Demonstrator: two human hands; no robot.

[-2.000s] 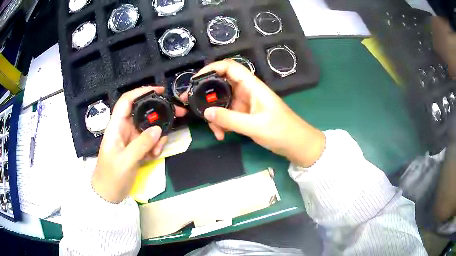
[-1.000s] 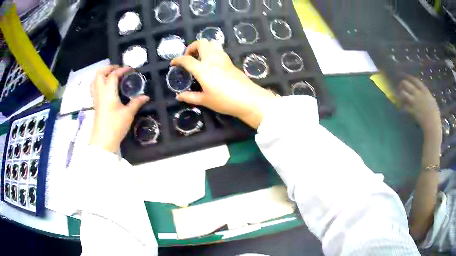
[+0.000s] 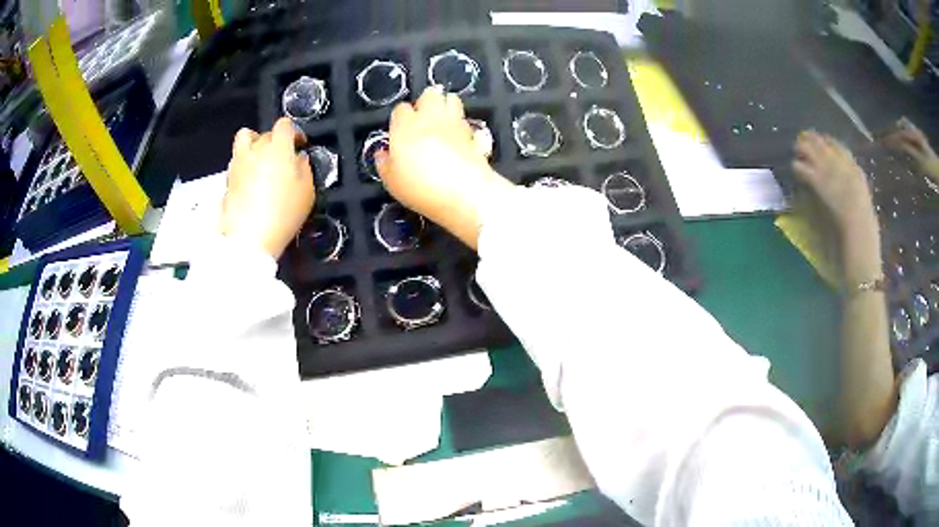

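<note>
The black foam tray (image 3: 412, 352) holds round smartwatch heads in square pockets. My left hand (image 3: 270, 185) is at the tray's left edge, its curled fingertips against the near side of a watch head (image 3: 324, 167) in the second row. My right hand (image 3: 438, 160) is over the same row, fingers pointing down at another watch head (image 3: 373, 154), which it partly covers. Whether either hand grips its watch cannot be told. Two watch heads, one dark-faced (image 3: 400, 226) and one beside it (image 3: 323, 238), sit in pockets in the row below.
A blue-edged tray (image 3: 100, 412) of watches is at left, beside a yellow post (image 3: 93, 144). White paper (image 3: 376, 412), a black pad (image 3: 505, 417) and a tan strip (image 3: 484, 479) lie near me. At right are another person's arm (image 3: 860, 309) and another dark tray.
Two seconds ago I held two watches with red on their screens; one second ago my hands were at tray pockets. Now both hands are one row farther up, and the watches show in the row below.
</note>
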